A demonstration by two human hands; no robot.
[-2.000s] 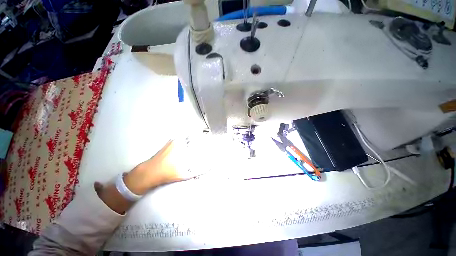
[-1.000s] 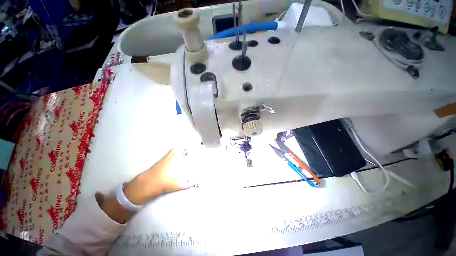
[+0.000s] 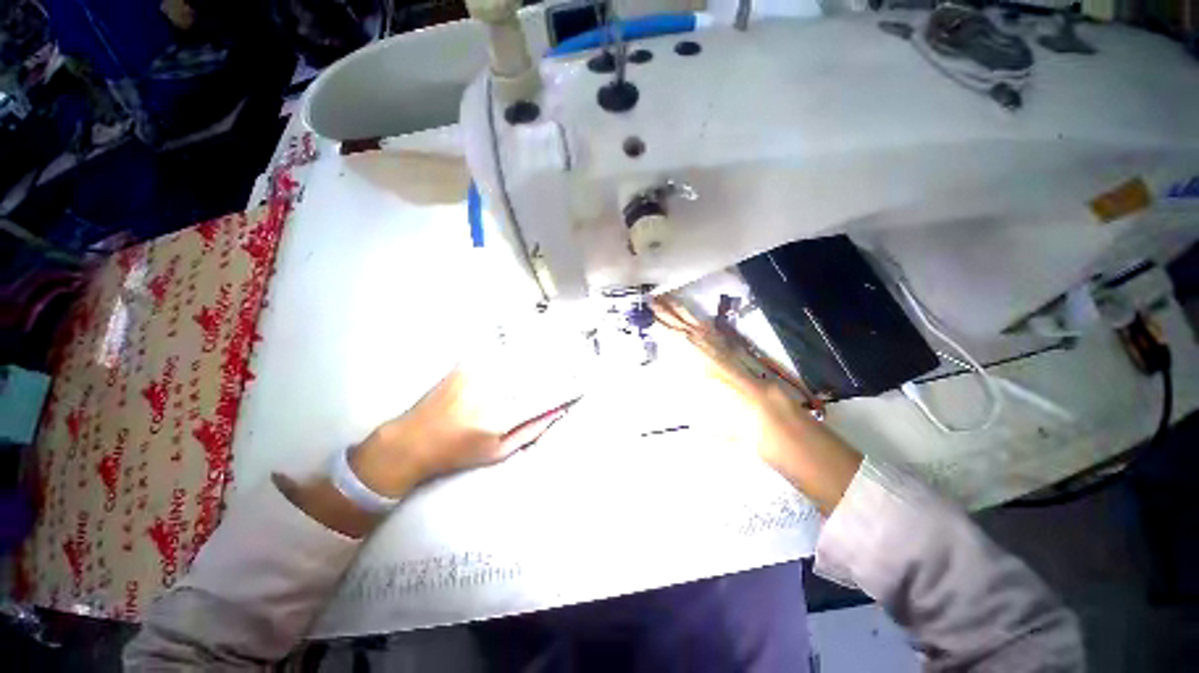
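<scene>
The white sewing machine head [image 3: 789, 145] spans the top and right. Its needle and presser foot [image 3: 640, 316] show as small dark parts in strong glare. My left hand [image 3: 454, 427] lies on the table left of the needle, its fingertips washed out. My right hand [image 3: 736, 381] reaches in from the right, fingers near the needle, over the snips [image 3: 789, 377], which are mostly covered. Any fabric under my hands is lost in the glare, so whether either hand holds something cannot be told.
A flat black device [image 3: 842, 316] with a white cable [image 3: 966, 414] lies right of the needle. A tan sheet with red print [image 3: 145, 408] is at the left. A beige piece [image 3: 414, 175] lies behind the head. A blue strip [image 3: 631, 32] is at the back.
My right hand has come into view from the lower right and reached beside the needle, over the snips. My left hand has shifted slightly right. The camera view has moved a little.
</scene>
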